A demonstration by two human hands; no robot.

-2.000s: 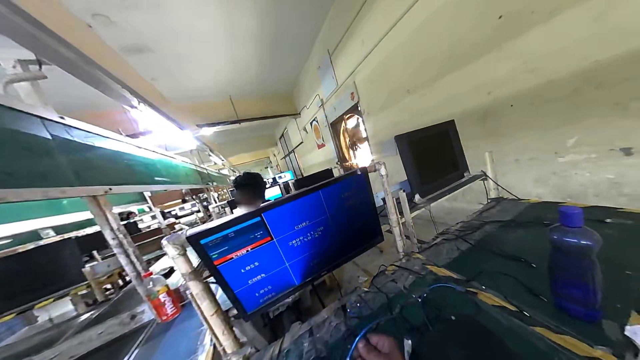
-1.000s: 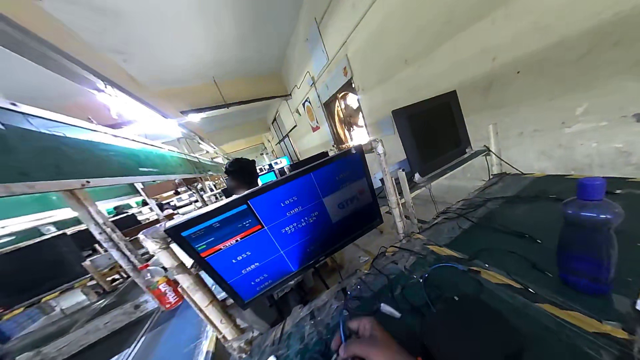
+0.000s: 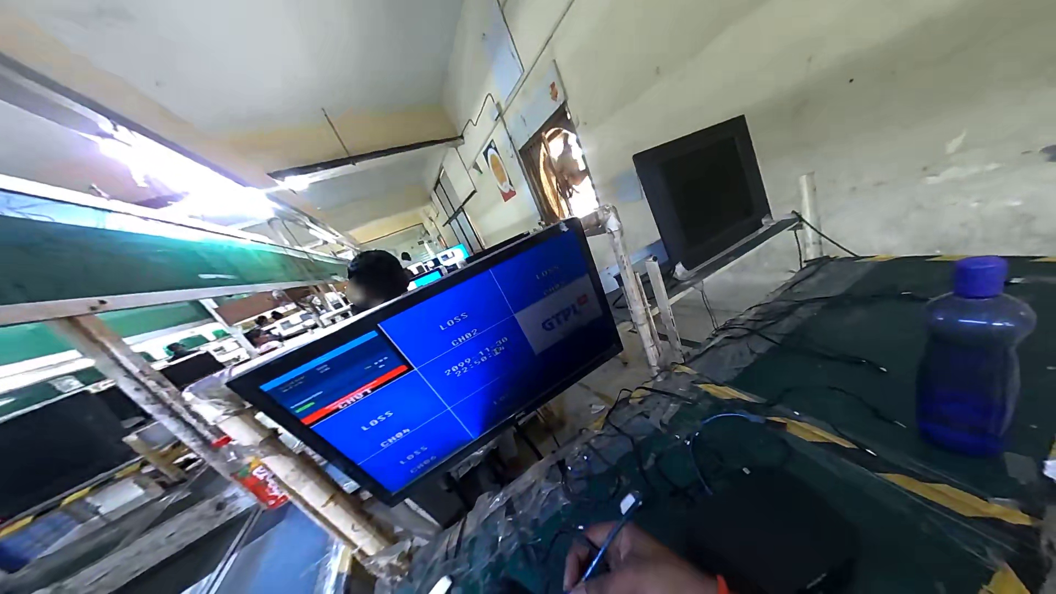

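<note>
At the bottom centre, my right hand (image 3: 639, 565) holds a thin blue cable (image 3: 606, 549) between thumb and fingers. A small pale connector (image 3: 629, 503) shows at the cable's upper end, free of any socket. Just right of the hand, a flat black box-shaped device (image 3: 771, 532) lies on the green bench mat (image 3: 874, 495); its details are dark. Another blue cable (image 3: 730, 417) curves over the mat behind the device. A lit monitor (image 3: 462, 355), split into blue panels with text and a logo, stands tilted in view beyond the hand. My left hand is out of view.
A blue-tinted plastic bottle (image 3: 969, 363) stands at the right. Black cables (image 3: 833, 396) trail across the mat. A dark monitor (image 3: 701, 194) stands on a rear shelf. White posts (image 3: 631, 289) flank the lit monitor. A red-labelled bottle (image 3: 262, 483) is at left; a person (image 3: 377, 279) is beyond.
My right hand with the blue cable shows more fully than two seconds ago. One panel on the lit monitor has turned from blue to a pale logo picture. The view has shifted slightly.
</note>
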